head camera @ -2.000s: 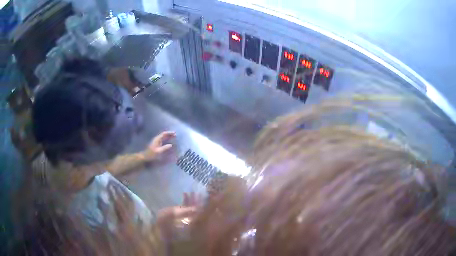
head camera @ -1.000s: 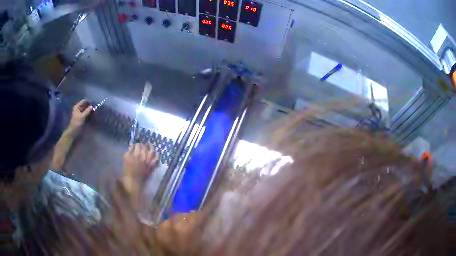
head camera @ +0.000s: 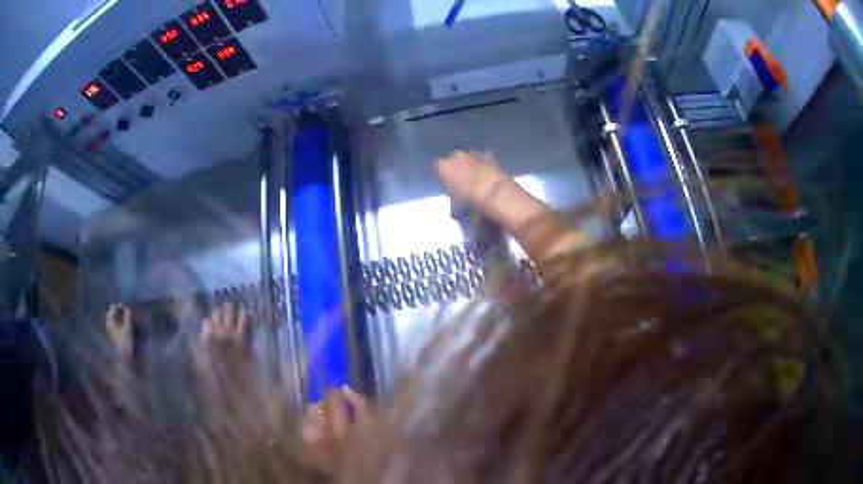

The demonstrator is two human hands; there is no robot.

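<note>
Rows of small dark link-shaped parts [head camera: 421,274] lie on the silver metal bed [head camera: 402,151] and run across both sides of the thick blue roller [head camera: 312,208]. My right hand [head camera: 470,180] is over the bed right of this roller, above the rows, with curled fingers; whether it holds anything cannot be told. My left hand [head camera: 336,423] is blurred at the roller's near end, partly behind hair; its grip is unclear. Brown hair covers the lower part of the view.
Another person's two hands [head camera: 224,326] are at the parts on the left. Chrome rods flank both this roller and a second blue roller [head camera: 653,170] at right. Scissors [head camera: 584,19] and a blue pen [head camera: 454,11] lie on the far ledge. A control panel [head camera: 142,71] stands upper left.
The view has swung right, so the roller and control panel sit further left and the second roller shows. My right hand has come into view over the bed.
</note>
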